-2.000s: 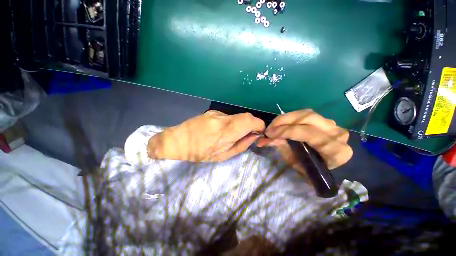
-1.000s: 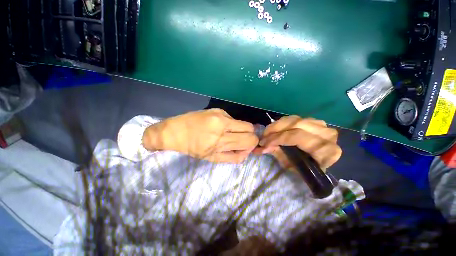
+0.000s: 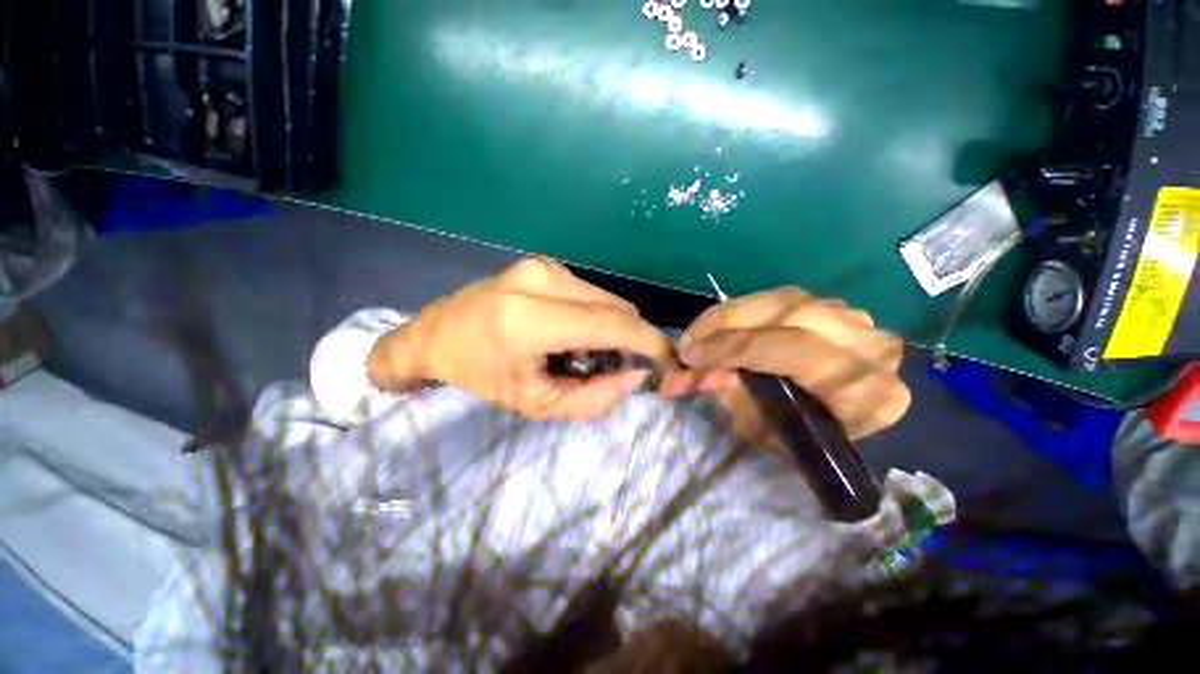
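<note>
My left hand (image 3: 507, 345) is in front of the mat's edge, its fingers closed around a small black housing (image 3: 588, 362) that shows between thumb and fingers with a metallic glint. My right hand (image 3: 803, 356) holds a dark glossy dispensing syringe (image 3: 819, 454) that slants down to the right under the palm. The pale needle (image 3: 716, 286) sticks out above the right index finger, pointing away from the housing. The fingertips of both hands meet; whether a tiny part is between them cannot be told.
White specks (image 3: 708, 199) and ring parts (image 3: 675, 26) lie on the green mat (image 3: 487, 171). A black tray (image 3: 309, 105) stands at left. A whitish packet (image 3: 965, 240) lies beside the dispenser controller (image 3: 1134, 171) at right. A red object (image 3: 1178, 411) shows at the right edge.
My left hand has turned and its fingers have shifted, so the black housing now shows. The needle still points up and away. The whole view has shifted slightly.
</note>
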